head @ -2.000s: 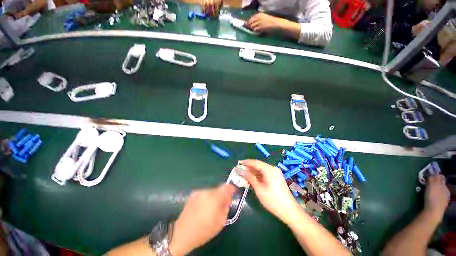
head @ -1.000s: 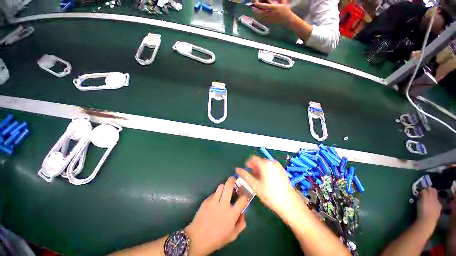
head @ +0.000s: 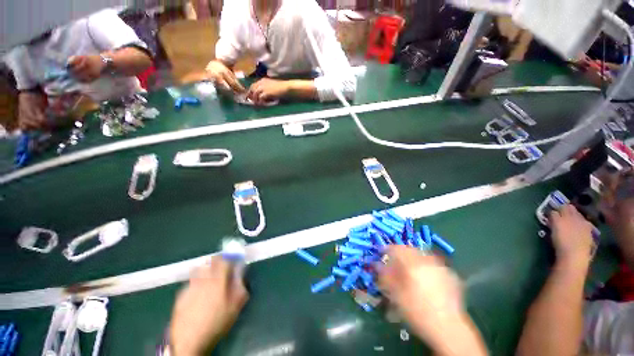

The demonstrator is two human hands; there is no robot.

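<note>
My left hand (head: 208, 302) is blurred and closed on a white housing (head: 233, 249) with some blue on it, at the near white rail; most of the housing is hidden. My right hand (head: 427, 292) is over the near side of the pile of blue cells (head: 368, 243). Its fingertips are among the cells and circuit boards, and I cannot tell whether they grip anything. Loose blue cells lie left of the pile. Two housings with blue bands, one left (head: 248, 208) and one right (head: 380, 181), lie on the green surface beyond the rail.
White housings (head: 92, 316) overlap at the lower left, cut off by the edge. More housings (head: 203, 158) lie beyond the near rail (head: 306, 240). A white cable (head: 431, 146) hangs across. A grey post (head: 570, 139) and another person's hand (head: 571, 233) are at right. People sit opposite.
The view has swung up and right. My left hand has moved from in front of me to the near rail with the housing. My right hand has left the housing and moved onto the pile.
</note>
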